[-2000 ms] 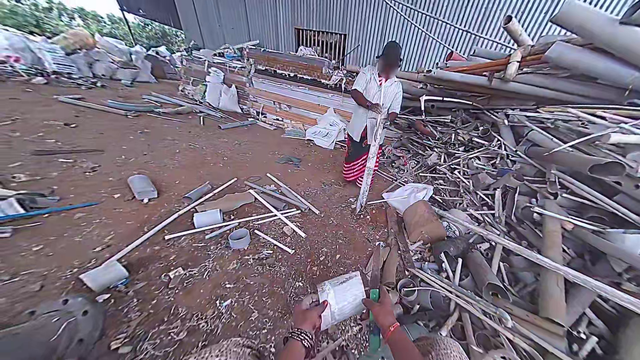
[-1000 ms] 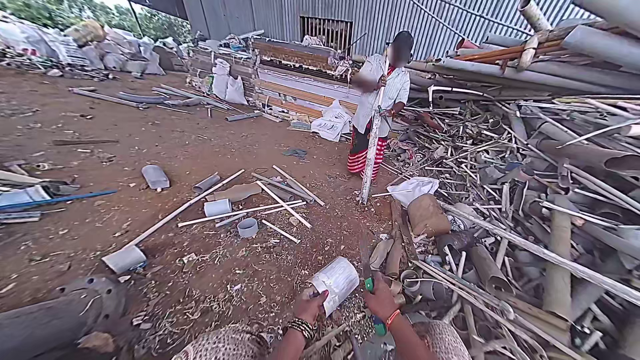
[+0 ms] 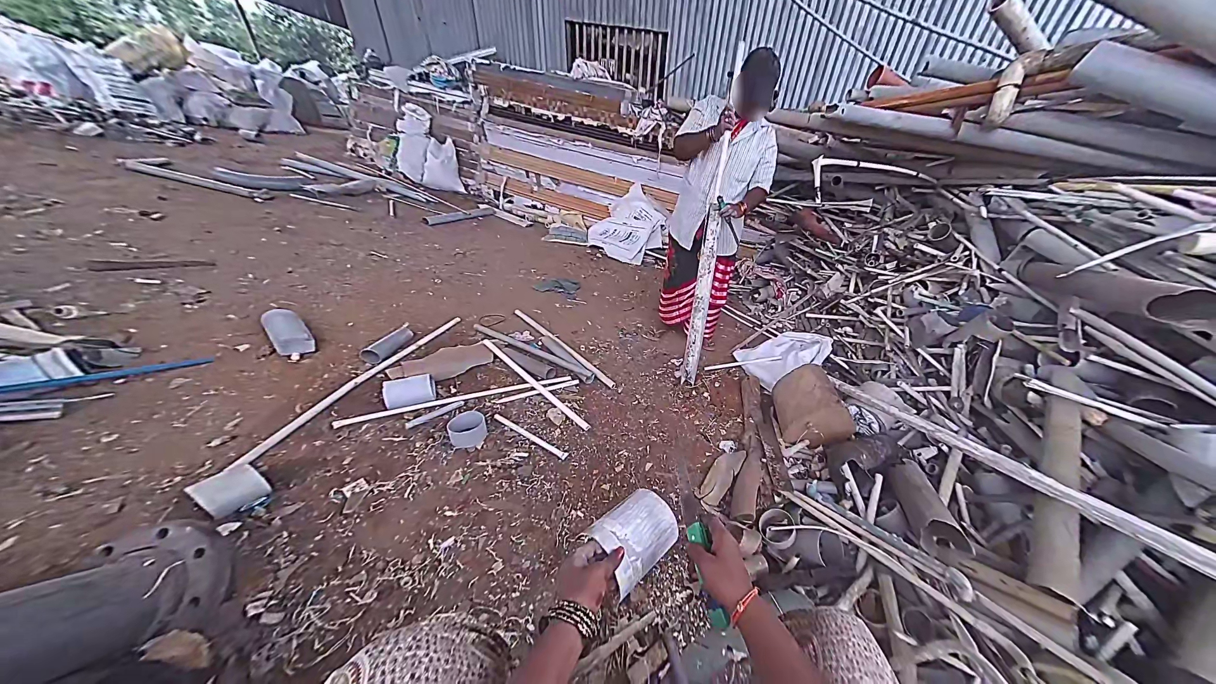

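My left hand grips the near left edge of a short, wide piece of whitish pipe, its surface scuffed. Just right of it, my right hand is closed round the green handle of a bladed tool. The blade points up and away, blurred against the soil, so its exact kind is hard to tell. Blade and pipe piece appear apart.
A person stands ahead holding a long whitish pipe upright. Cut pipe pieces and thin white pipes lie on the soil. A large heap of scrap pipes fills the right; a flanged pipe lies lower left.
The pipe piece in my left hand has tilted since the earliest frame. The person ahead has straightened, and their upper hand is now higher on the long pipe.
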